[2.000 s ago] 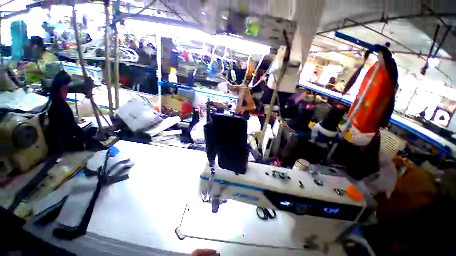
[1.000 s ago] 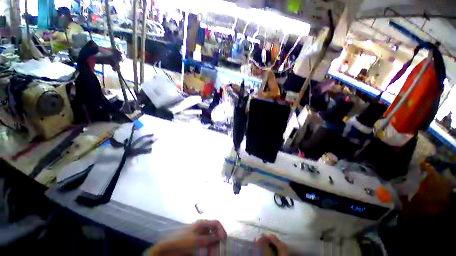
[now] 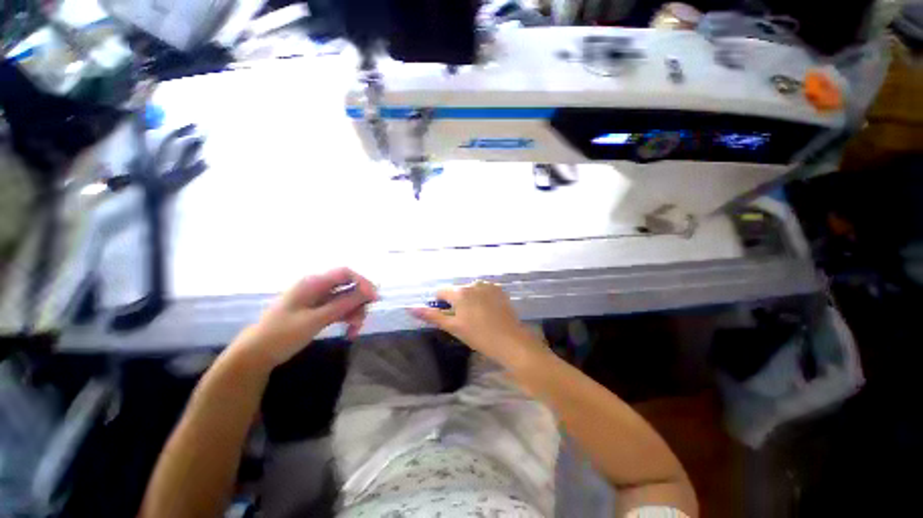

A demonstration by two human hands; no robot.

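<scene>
My left hand [image 3: 319, 304] is over the front edge of the machine table, with a small shiny item [image 3: 345, 287], perhaps a bobbin or bobbin case, pinched in its fingertips. My right hand [image 3: 481, 316] is a short way to its right, with a small dark item [image 3: 438, 304] between thumb and fingers. Both items are too small and blurred to name surely. Any thread between the hands cannot be made out. The white JACK sewing machine [image 3: 496, 137] stands behind the hands, its needle and presser foot area [image 3: 416, 182] above the table.
Pale cut pieces [image 3: 123, 243] with a dark strip [image 3: 155, 233] lie at the table's left. Black-handled snips [image 3: 554, 176] lie under the machine arm. A grey ruler tape [image 3: 627, 282] runs along the front edge. A pale plastic bag [image 3: 784, 400] hangs below at right.
The view has tilted down onto the table edge and lap. Both hands, cut off at the bottom a second ago, now show fully with the forearms, apart above the table edge.
</scene>
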